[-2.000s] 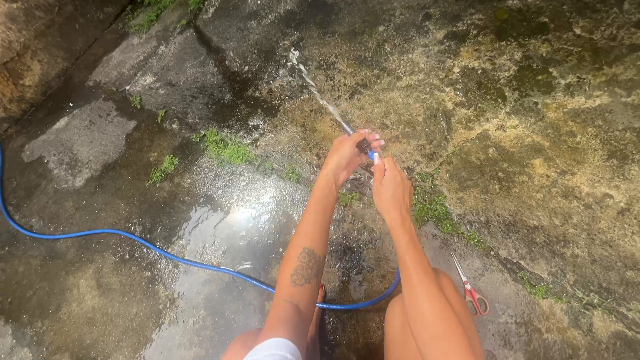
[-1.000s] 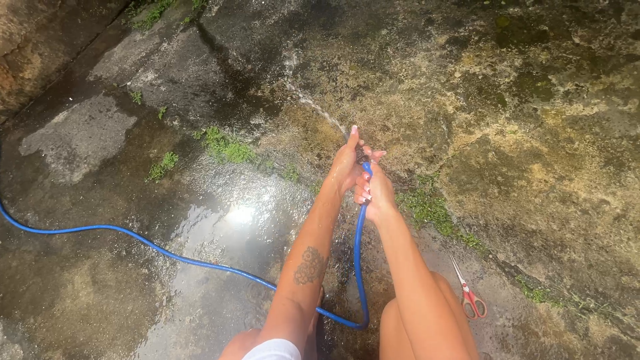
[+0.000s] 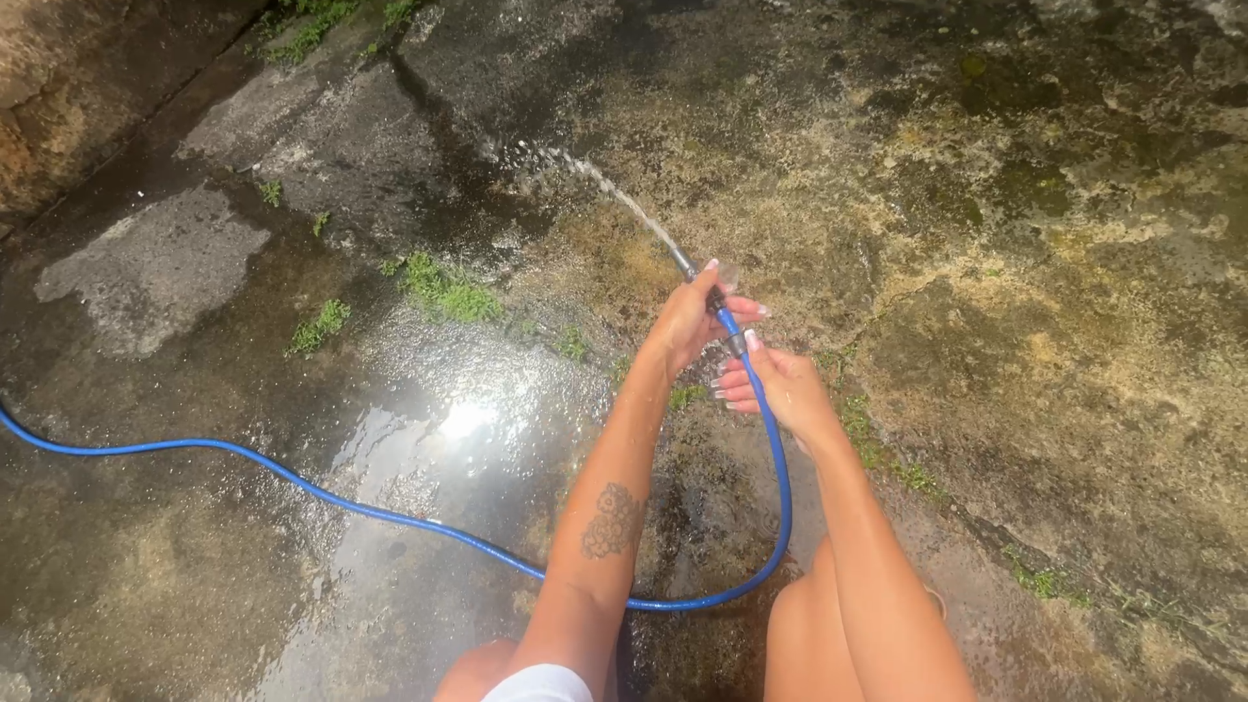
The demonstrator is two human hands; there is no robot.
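Note:
My left hand (image 3: 690,320) is closed around a dark hose nozzle (image 3: 685,263), with the thumb on top and fingertips showing on the far side. Water streams from its tip up and to the left. Just below, my right hand (image 3: 785,390) holds a dark collar (image 3: 735,343) on the hose between thumb and fingers. A short blue piece shows between nozzle and collar. From the collar, the blue garden hose (image 3: 783,487) curves down, passes beneath my left forearm and runs off to the left edge.
Wet, stained concrete ground (image 3: 975,390) lies all around, with a crack across it. Small green weeds (image 3: 448,290) grow along the crack. A rough wall or step (image 3: 78,88) rises at the upper left. My bare knees show at the bottom.
My right hand has shifted down onto the collar, and more of the nozzle and hose shows. The scissors seen earlier by my right knee are out of sight now.

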